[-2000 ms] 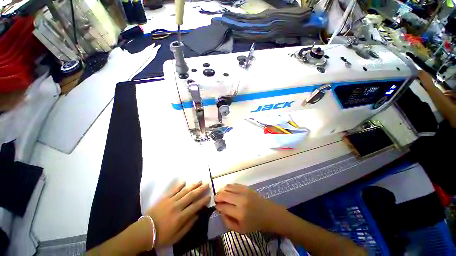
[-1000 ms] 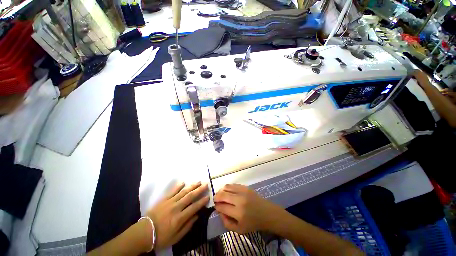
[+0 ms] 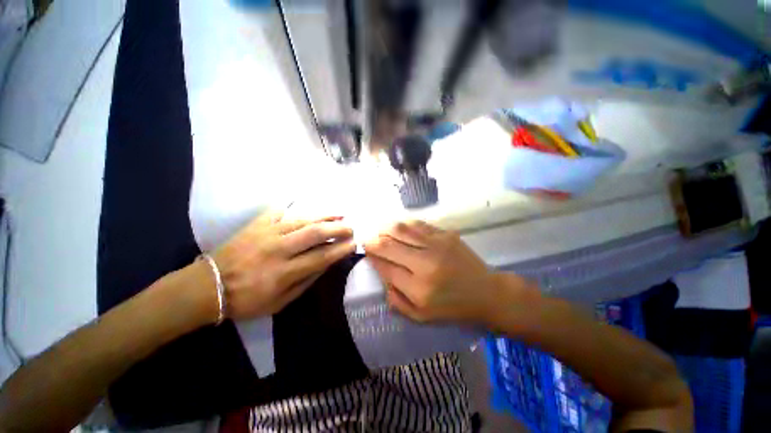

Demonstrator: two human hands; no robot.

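A light panel (image 3: 228,110) lies on the machine bed, with a black panel (image 3: 148,169) showing along its left side and below my hands. My left hand (image 3: 275,262) lies palm down on the light panel, fingers spread a little. My right hand (image 3: 431,271) pinches the fabric edge just beside the left fingertips; the pinched edge is partly hidden by the fingers. The presser foot (image 3: 345,148) is above the fingertips, blurred and washed out by glare. A dark knurled thumbscrew (image 3: 416,173) is to its right.
The blurred sewing machine head (image 3: 524,51) fills the top. A white holder (image 3: 562,165) with red and yellow handles stands on the bed. A ruler-marked table edge (image 3: 583,258) runs right. A blue crate (image 3: 541,385) is below right. Another light piece (image 3: 51,76) lies upper left.
The view has moved closer and lower over the bed. Both hands and the fabric edge are now nearer the presser foot, and more of the black panel shows below the hands.
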